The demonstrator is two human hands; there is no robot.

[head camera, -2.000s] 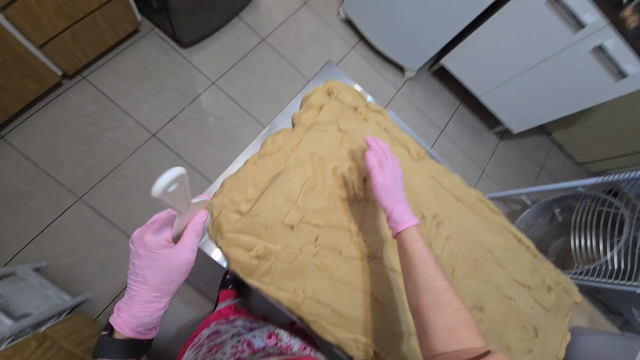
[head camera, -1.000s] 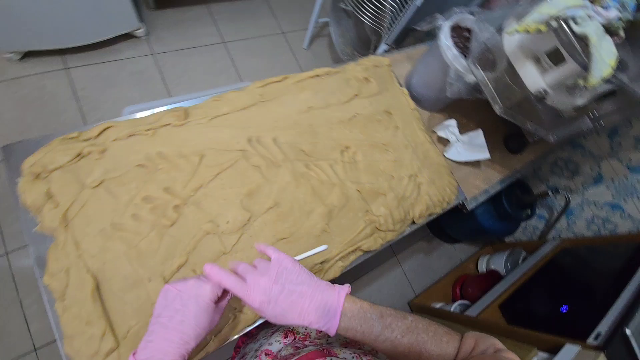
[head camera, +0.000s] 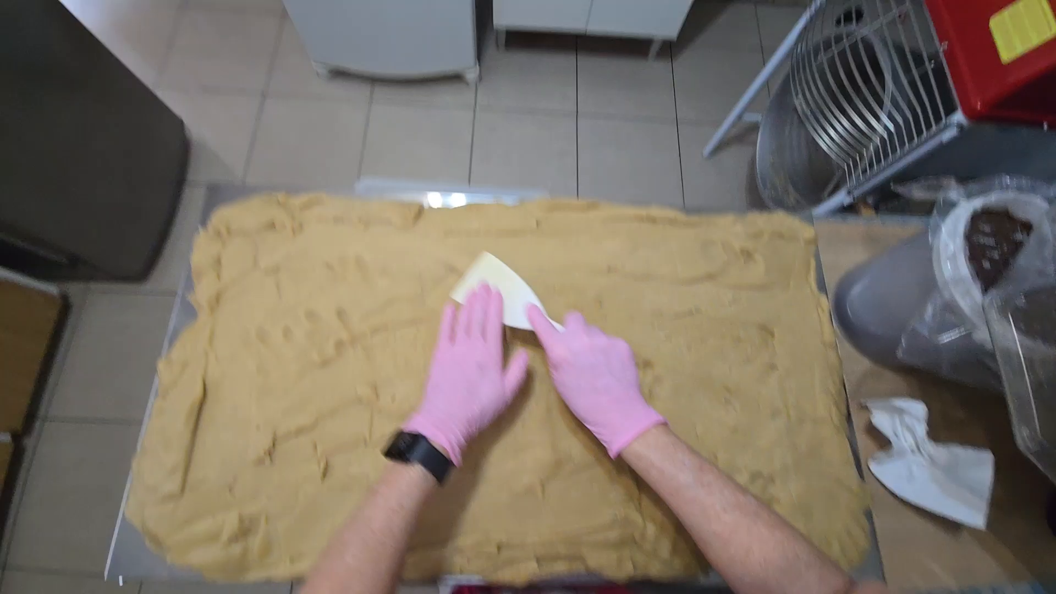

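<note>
A thick sheet of tan dough-like mass (head camera: 709,346) covers most of a metal-topped table (head camera: 165,569). Near its middle lies the white blade of a spatula or scraper (head camera: 516,301). My right hand (head camera: 598,375), in a pink glove, is closed on the handle at the blade's lower right, index finger stretched toward the blade. My left hand (head camera: 470,371), gloved in pink with a black watch at the wrist, rests its extended fingertips on the blade's lower left edge. Finger dents mark the mass left of the hands.
To the right, a wooden surface (head camera: 907,544) holds a crumpled white paper (head camera: 932,466) and a grey bucket (head camera: 887,297) lined with plastic. A wire rack (head camera: 874,91) stands at the upper right, beside a red container (head camera: 998,58). A dark appliance or bin (head camera: 74,140) is at the upper left.
The scraper was in my left hand two seconds ago; now my right hand grips it over the middle of the mass. Both hands have moved inward from the near edge. The view has swung considerably.
</note>
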